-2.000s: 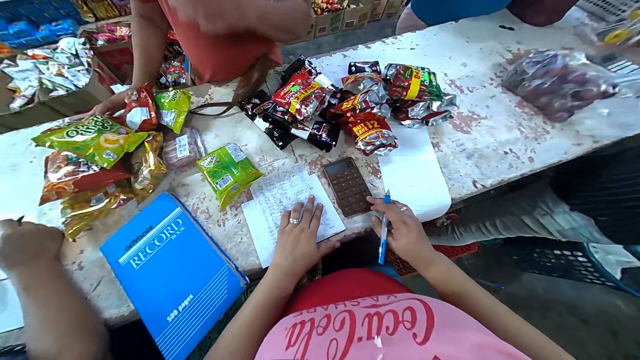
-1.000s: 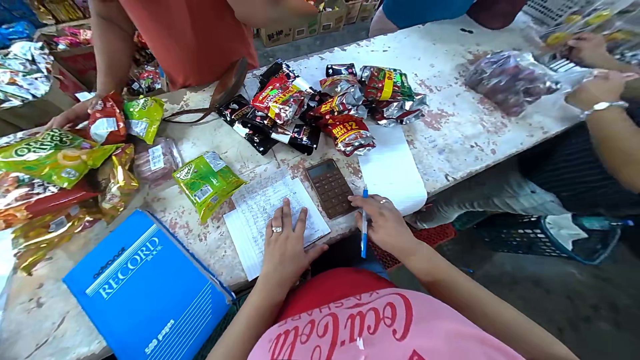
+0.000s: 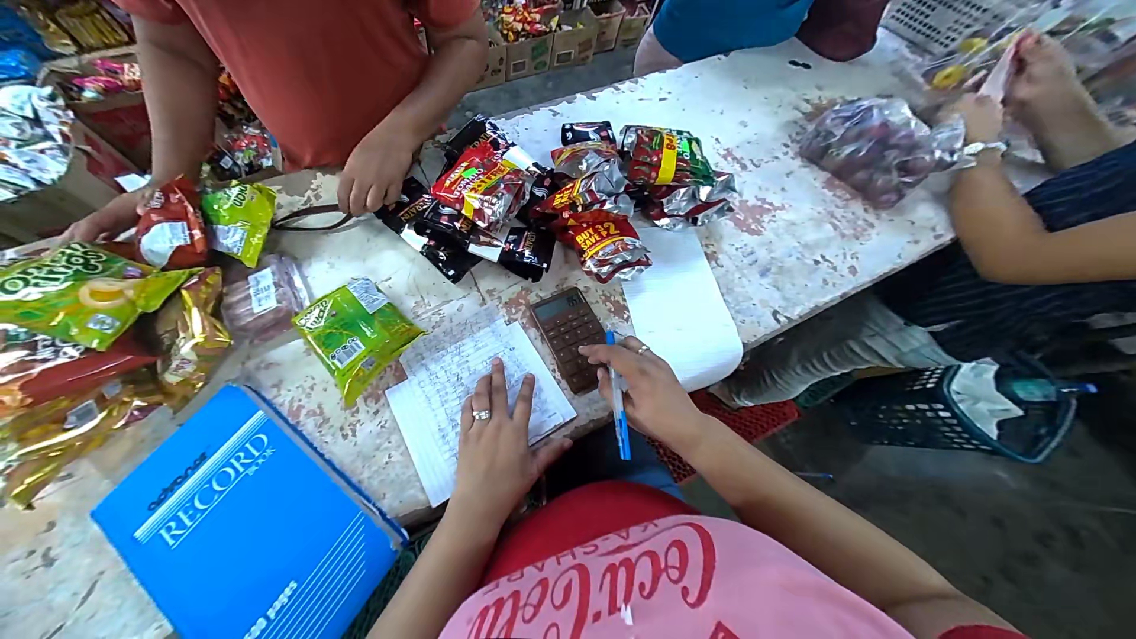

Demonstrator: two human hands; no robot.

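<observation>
My left hand (image 3: 499, 435) lies flat with its fingers spread on a handwritten sheet of paper (image 3: 453, 377), a ring on one finger. A blue pen (image 3: 619, 399) is held in my right hand (image 3: 646, 390), whose fingers reach the edge of a brown calculator (image 3: 568, 337). Left of the paper is a green snack packet (image 3: 357, 337), and a blue record book (image 3: 253, 524) lies nearer me at the left. Beyond the calculator stands a heap of black coffee sachet packs (image 3: 444, 235) and red snack packets (image 3: 608, 244), partly over a blank white sheet (image 3: 683, 311).
Snack bags (image 3: 67, 293) pile up at the left. Across the worn white table (image 3: 772, 115) a person in a red shirt (image 3: 311, 71) rests a hand by a strap. At right another person's hands (image 3: 985, 115) are near a plastic bag of red produce (image 3: 874, 146). A basket (image 3: 914, 408) stands below.
The red-shirted person's raised hand has come down onto the table beside the black packs. At right, a person's arms have come into view since the oldest frame. My hands stay by the paper and calculator.
</observation>
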